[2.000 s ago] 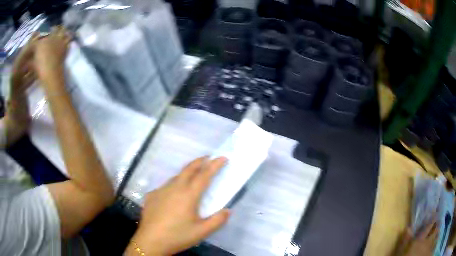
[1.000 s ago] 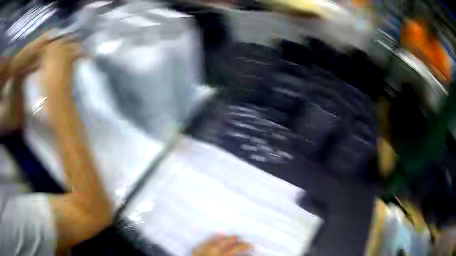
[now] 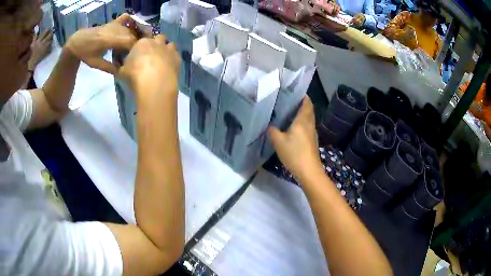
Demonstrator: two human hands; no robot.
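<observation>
Upright pale blue retail boxes with dark fan pictures (image 3: 232, 132) stand together on the white-covered surface, flaps up, white wrapping showing inside. My right hand (image 3: 296, 141) reaches in from the lower right and holds the nearest right-hand box (image 3: 293, 89) of this group. Its thumb is at the near face and its fingers lie along the right side. The fingertips' exact contact is partly hidden. My left hand is out of the picture.
Another person's two hands (image 3: 148, 59) work at a box at left. The white foam mat (image 3: 269, 226) lies below my wrist. Small caps (image 3: 342, 175) and stacked dark housings (image 3: 377, 132) are at right. More boxes and people are at the back.
The view has swung left, bringing the open boxes to the middle. My left hand, earlier at the white folded piece over the mat, has left the picture. My right hand is now at a box.
</observation>
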